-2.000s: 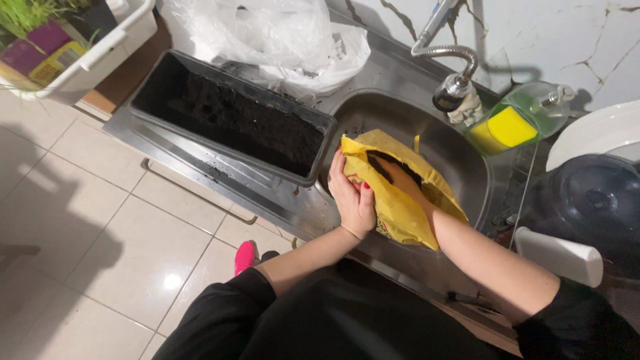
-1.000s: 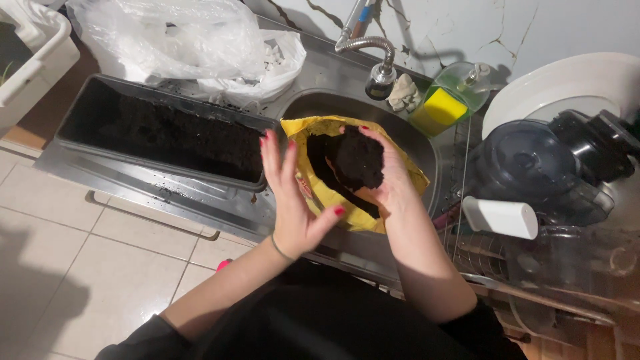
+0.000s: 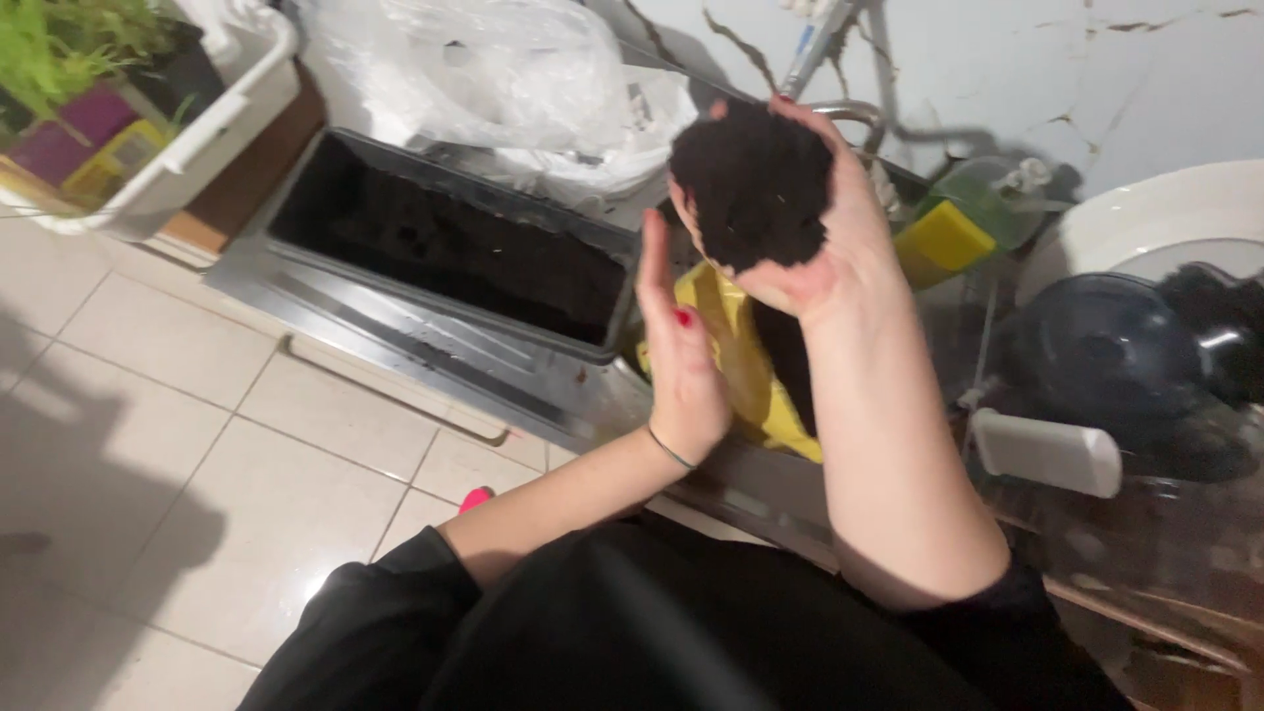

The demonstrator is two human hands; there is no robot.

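My right hand (image 3: pixel 839 237), palm up and cupped, carries a heap of dark potting soil (image 3: pixel 755 188) above the sink. Left of it, my left hand (image 3: pixel 681 365) is upright with its fingers extended and holds nothing; it is beside the yellow bag (image 3: pixel 736 346). The bag stands in the sink, partly hidden by my hands and forearm, with dark soil visible inside. A long black plastic planter (image 3: pixel 454 311) lies on the steel drainboard to the left, with dark soil in it.
Crumpled clear plastic bags (image 3: pixel 513 79) lie behind the planter. A white plastic basket (image 3: pixel 188 168) with green plants is at the upper left. Near the faucet (image 3: pixel 849 114) are a green container (image 3: pixel 987 202) and yellow sponge (image 3: pixel 943 244). Dark cookware (image 3: pixel 1106 346) and a white basin (image 3: pixel 1175 207) are at right.
My right hand has risen out of the yellow bag with soil in its palm. My left hand, on the bag's side two seconds ago, has let go and stands beside it. The view has shifted.
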